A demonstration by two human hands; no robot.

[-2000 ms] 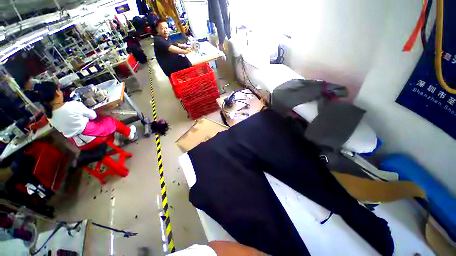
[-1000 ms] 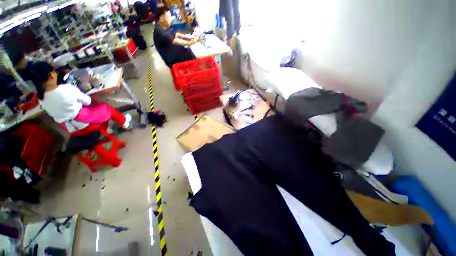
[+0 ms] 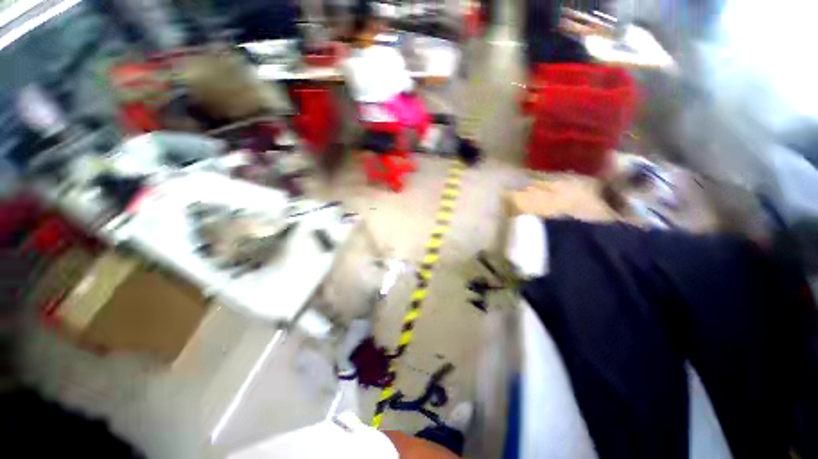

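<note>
Dark trousers (image 3: pixel 628 314) lie spread on the white ironing table (image 3: pixel 552 385) at the right, with a strip of the white cover showing between the legs. The frame is blurred by motion. Part of my white sleeve and a bare stretch of arm show at the bottom edge. Neither of my hands can be seen.
A white sewing table (image 3: pixel 260 282) with small things on it stands at the left, beside a brown box (image 3: pixel 134 309). Red crates (image 3: pixel 583 116) stand at the back right. A seated person in white (image 3: pixel 377 81) is at the back. Yellow-black tape (image 3: pixel 430 260) and dark scraps are on the floor.
The view has swung to the left, so the trousers sit further right and the left-hand sewing table has come into view. The white sleeve and arm, absent one second ago, show at the bottom.
</note>
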